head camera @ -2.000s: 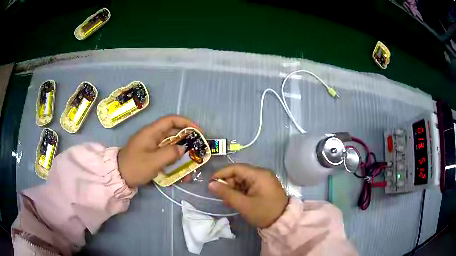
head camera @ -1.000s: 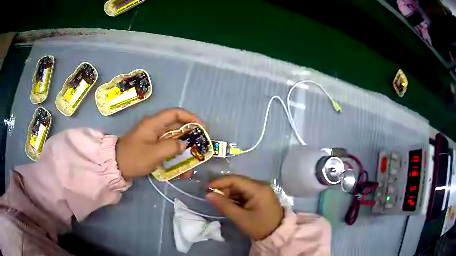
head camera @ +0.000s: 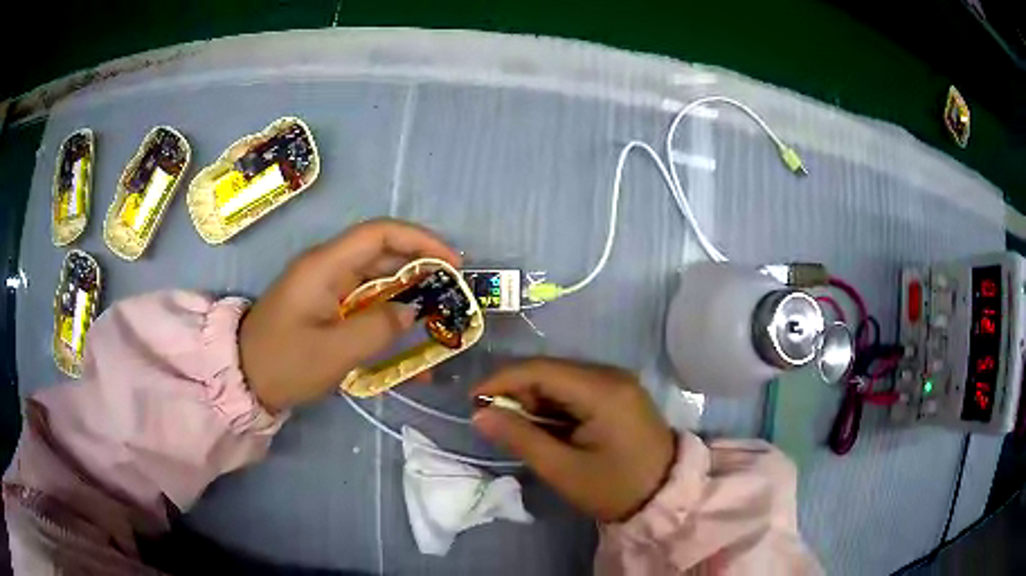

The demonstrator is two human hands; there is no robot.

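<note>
My left hand (head camera: 326,315) holds a half-assembled unit (head camera: 433,351) in an open cream shell, with its thumb inside over the parts. Its dark circuit board faces right. My right hand (head camera: 579,433) pinches the charging cable plug (head camera: 495,402) between thumb and fingers, just below and right of the shell, apart from it. The USB tester (head camera: 493,290) with a lit screen lies right behind the unit, with a white USB cable (head camera: 617,214) plugged into its right side.
Several open units (head camera: 253,180) lie at the left. A white cloth (head camera: 450,495) lies below my hands. At the right are a translucent bottle (head camera: 726,329), dark red leads (head camera: 852,416), a pale green block (head camera: 791,419) and a power supply (head camera: 951,343). Another unit (head camera: 956,116) is on the green belt.
The view has shifted. The unit at the upper left of the belt is out of view. The battery in the held unit is now less visible. Both hands keep their holds, with the plug still apart from the shell.
</note>
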